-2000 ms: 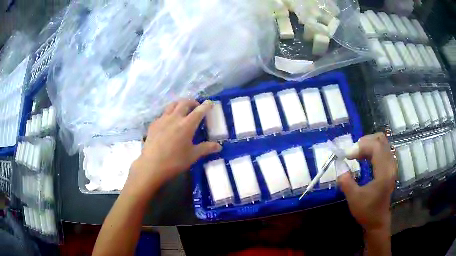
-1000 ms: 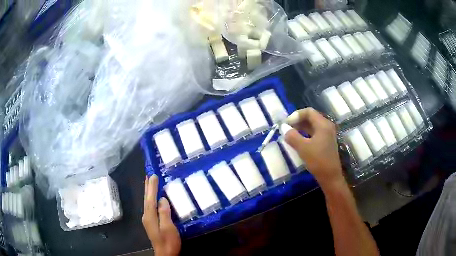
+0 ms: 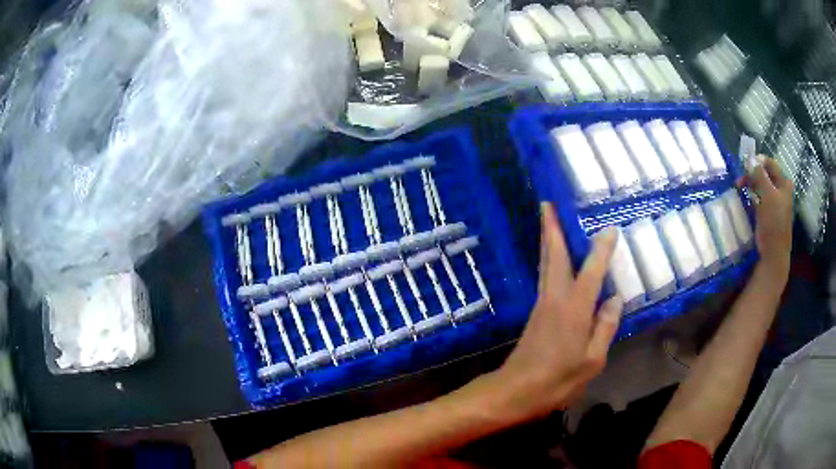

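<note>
A blue tray (image 3: 600, 220) with two rows of white block units (image 3: 654, 261) is at the right, tilted. My left hand (image 3: 570, 316) grips its lower left wall, with fingers on the wall and over the nearest block. My right hand (image 3: 772, 206) holds its right edge; a small pale piece (image 3: 748, 149) shows at the fingertips, and whether anything else is in that hand is hidden. A second blue tray (image 3: 500, 266), left of my left hand, holds two rows of bare rod frames (image 3: 332, 224).
A crumpled clear bag (image 3: 197, 119) lies at the back left. A clear tub of white pieces (image 3: 98, 321) is at the left. Cream blocks (image 3: 432, 71) and a white strip (image 3: 382, 114) lie in an open bag at the top. Clear trays of white blocks (image 3: 600, 75) are behind the right tray.
The tray of white blocks has moved right, held by both hands, over the place of a clear tray. The blue tray of rod frames now shows where it was.
</note>
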